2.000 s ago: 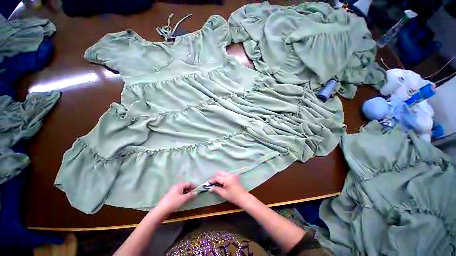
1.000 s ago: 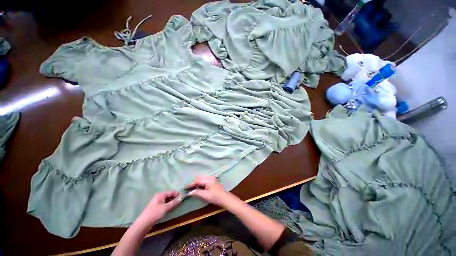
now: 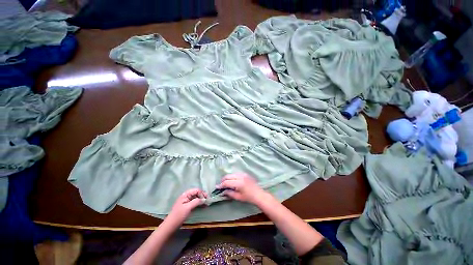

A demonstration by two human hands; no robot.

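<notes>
A sage-green tiered dress lies spread on the table, its neckline away from me and its bottom edge near me. My left hand pinches the hem near the table's front edge. My right hand is just to the right, fingers closed around a small dark object, perhaps thread snips, mostly hidden by the fingers. The fingertips of both hands are close together at the hem. Thin drawstring ties lie at the neckline.
Green dress piles lie at the back right, the near right and the left, with blue cloth there. A grey-blue cylinder rests on the right fabric. A white and light-blue bundle lies at the right edge.
The view has swung left and back. My hands stay at the hem and have shifted slightly along it; the dark object shows between the right fingers again.
</notes>
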